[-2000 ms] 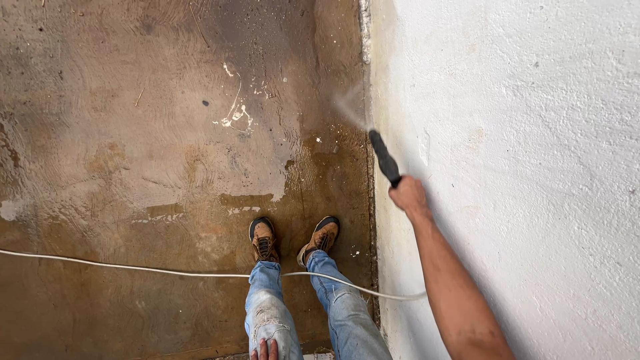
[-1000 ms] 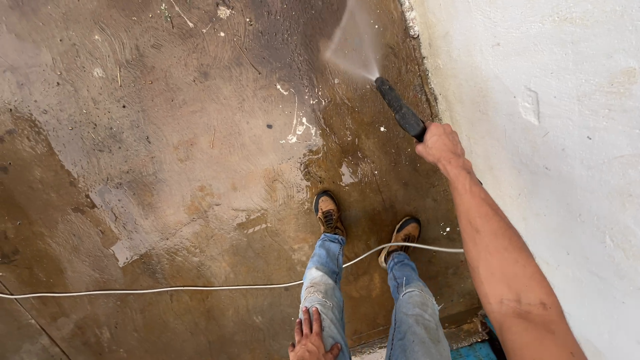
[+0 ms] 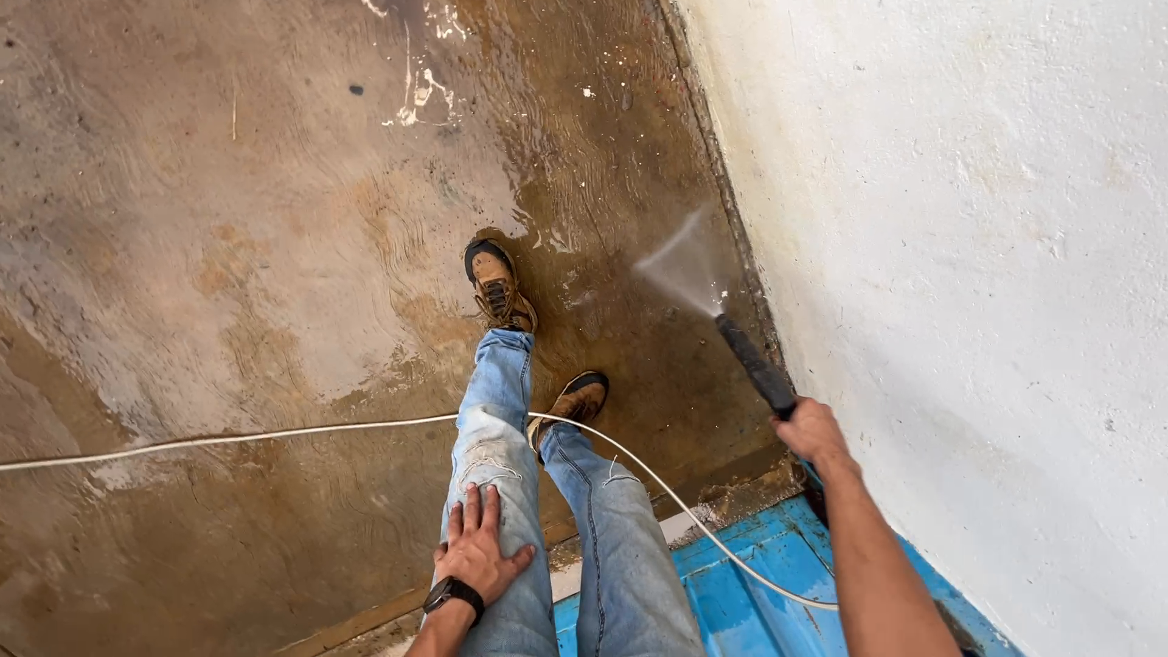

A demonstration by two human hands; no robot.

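Note:
My right hand (image 3: 809,429) is closed around the black handle of a spray wand (image 3: 756,365) at the right, beside the wall. A fan of water leaves the wand's tip toward the wet concrete floor (image 3: 301,210) near the wall's foot. My left hand (image 3: 479,552), with a black watch at the wrist, rests spread on the left thigh of my worn blue jeans and holds nothing. A thin white hose (image 3: 228,438) runs from the left edge across my legs and curves down toward my right forearm.
A rough white wall (image 3: 985,228) rises along the right. Blue metal panels (image 3: 730,584) lie behind my legs at the bottom, past a raised floor edge. My brown work boots (image 3: 495,283) stand on wet floor, with white splatters (image 3: 424,96) farther ahead.
The wand and my right hand have come lower and closer to my body, with the spray now near the wall's foot. More of the blue metal shows at the bottom as the view has shifted.

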